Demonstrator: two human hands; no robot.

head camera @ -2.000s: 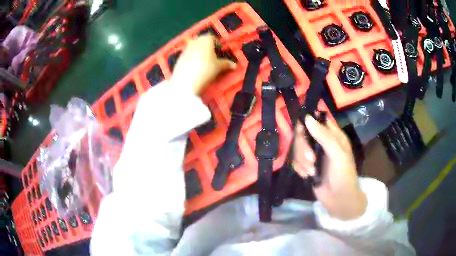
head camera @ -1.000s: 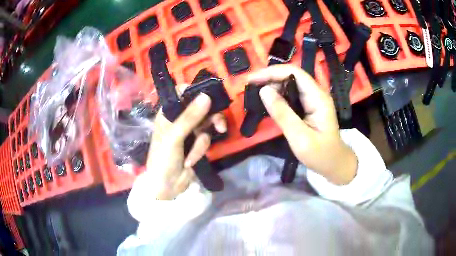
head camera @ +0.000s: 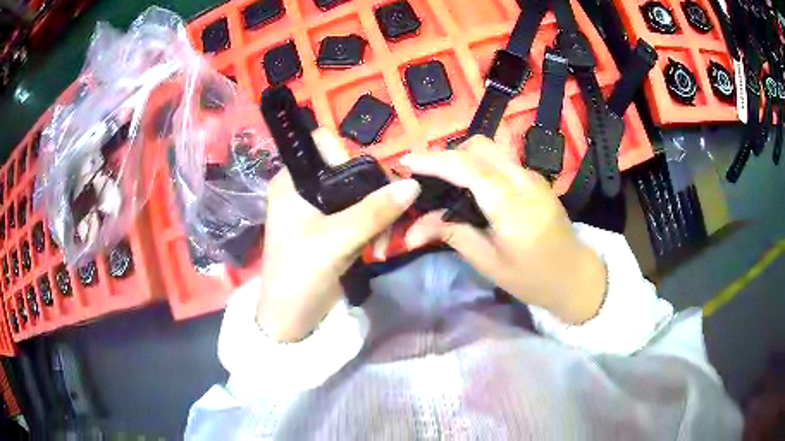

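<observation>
My left hand (head camera: 314,232) holds a black square watch case (head camera: 351,183) between thumb and fingers. A black watch strap (head camera: 291,138) with a row of holes sticks up from the case, away from me. My right hand (head camera: 516,228) pinches a dark strap piece (head camera: 443,196) close to the right side of the case; its ends are partly hidden by the fingers. Both hands are above the near edge of the orange-red pocket tray (head camera: 392,129). Loose watch cases (head camera: 367,119) lie in and across the tray pockets beyond my hands.
Strapped watches (head camera: 544,142) lie across the tray's right end. A crinkled clear plastic bag (head camera: 202,146) lies on the left. A neighbouring tray (head camera: 645,86) at the right holds round watch cases (head camera: 681,80). Black strips (head camera: 667,207) are stacked low at right; a yellow line (head camera: 744,276) marks the floor.
My right hand has come back from the tray's right end to my left hand with the strap piece. My left hand, earlier over the far pockets, now holds the case. The view has shifted.
</observation>
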